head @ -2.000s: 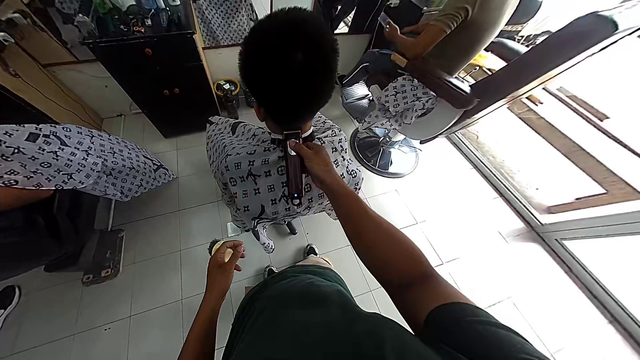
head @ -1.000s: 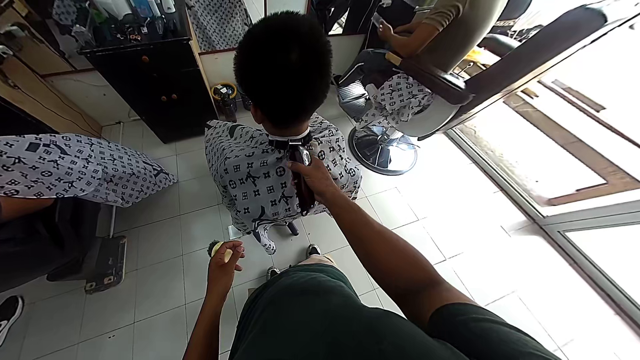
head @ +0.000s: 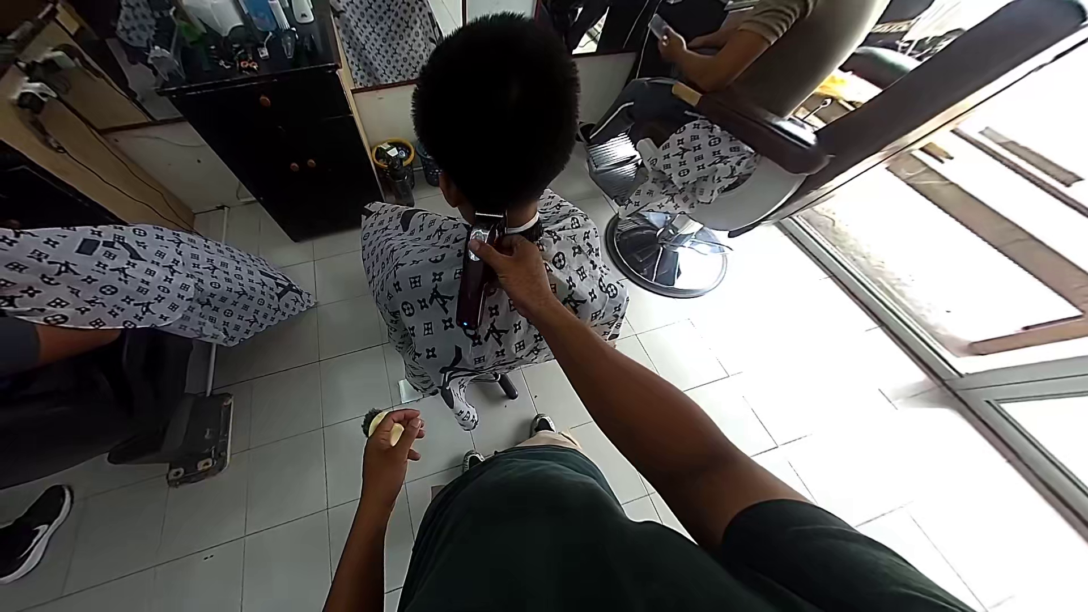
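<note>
My right hand (head: 517,268) grips a dark red hair clipper (head: 473,285), held upright with its blade at the nape of a seated person's head (head: 497,110). The blade is close to the hairline, left of centre; whether it touches cannot be told. A white neck strip (head: 523,226) shows beside it. The person wears a black-and-white patterned barber cape (head: 425,293). Lower down, my left hand (head: 394,433) holds a small brush (head: 371,421) with dark bristles and a pale yellow body, partly hidden by the fingers.
A dark cabinet (head: 280,144) stands ahead on the left, with a yellow-rimmed bin (head: 393,155) beside it. Another caped person (head: 144,280) sits at the left. At the right are a barber chair (head: 667,255) with a round metal base, a seated person (head: 748,42) and a glass door frame (head: 943,370).
My right hand and the clipper have shifted from the middle of the nape to its left side. The clipper's tilt has changed too. My left hand keeps the brush low.
</note>
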